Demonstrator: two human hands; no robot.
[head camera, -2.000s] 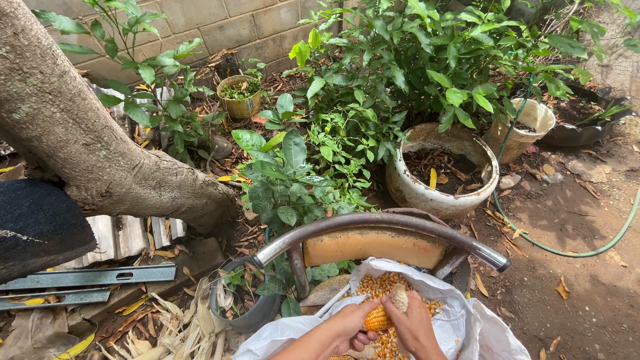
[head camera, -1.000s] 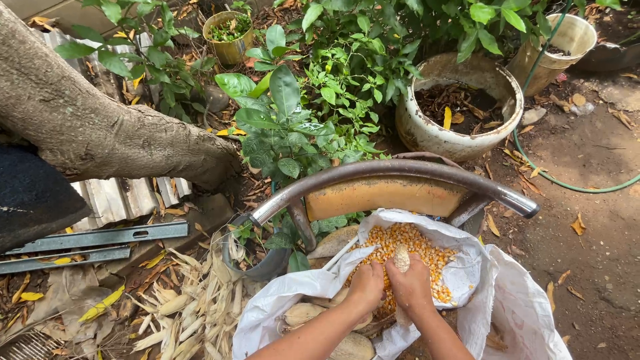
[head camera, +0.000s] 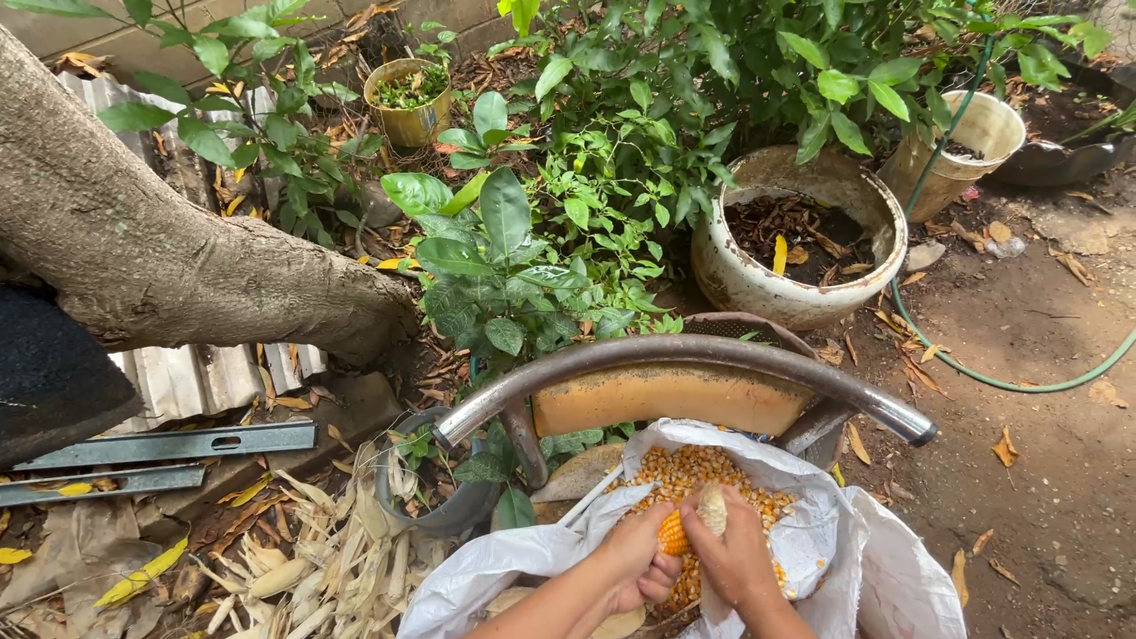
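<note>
My left hand is closed around an ear of corn that still bears orange kernels. Pressed close beside it, my right hand grips a pale, bare corncob whose end sticks up past the fingers. Both hands are over an open white woven sack, and loose corn kernels lie in it. The sack rests on a chair with a curved metal tube and a worn tan backrest.
Dry corn husks lie on the ground at left, near metal channels and a tree trunk. Beyond the chair are leafy plants, a rusty white pot, a plastic bucket and a green hose.
Orange kernels of the ear show between my hands now; one second ago only the pale cob was visible there. Both hands stay over the sack. The view has shifted.
</note>
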